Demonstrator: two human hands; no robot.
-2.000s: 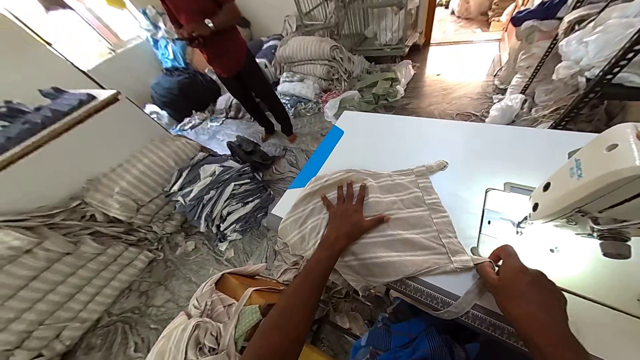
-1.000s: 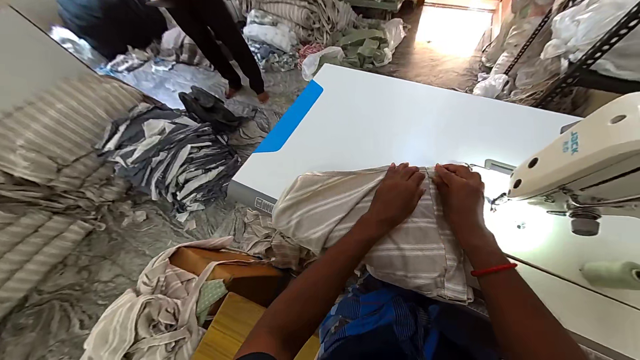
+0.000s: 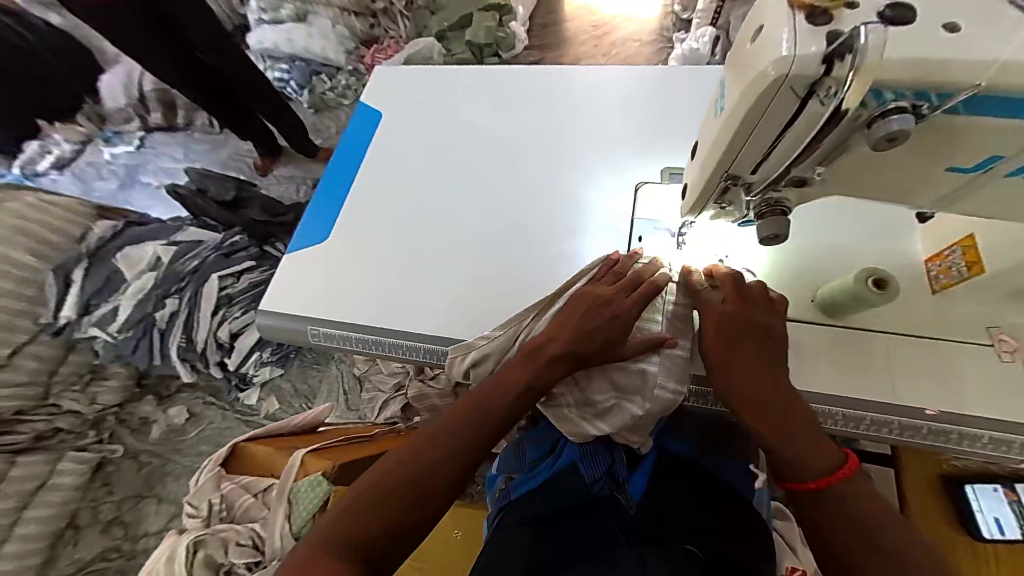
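Note:
A beige striped cloth piece (image 3: 608, 400) lies over the front edge of the white sewing table (image 3: 496, 176), part of it hanging toward my lap. My left hand (image 3: 604, 308) lies flat on it, fingers slightly spread. Beside it my right hand (image 3: 740, 320) pinches the cloth's upper edge between thumb and fingers, with a red band at the wrist. Both hands' fingertips are just below the needle area of the sewing machine (image 3: 832, 120), whose lamp glares over the cloth's edge. Whether the cloth is under the presser foot, I cannot tell.
A pale green thread cone (image 3: 856, 292) lies right of the needle. A phone (image 3: 994, 510) rests at the lower right. Left of the table are striped fabric scraps (image 3: 176, 296) on the floor, and a person's legs (image 3: 216, 80). Cloth hangs over a wooden box (image 3: 320, 456) below.
The cloth, spread on the tabletop two seconds ago, is now gathered at the machine's needle area. Both hands have moved there with it. The view has shifted toward the machine.

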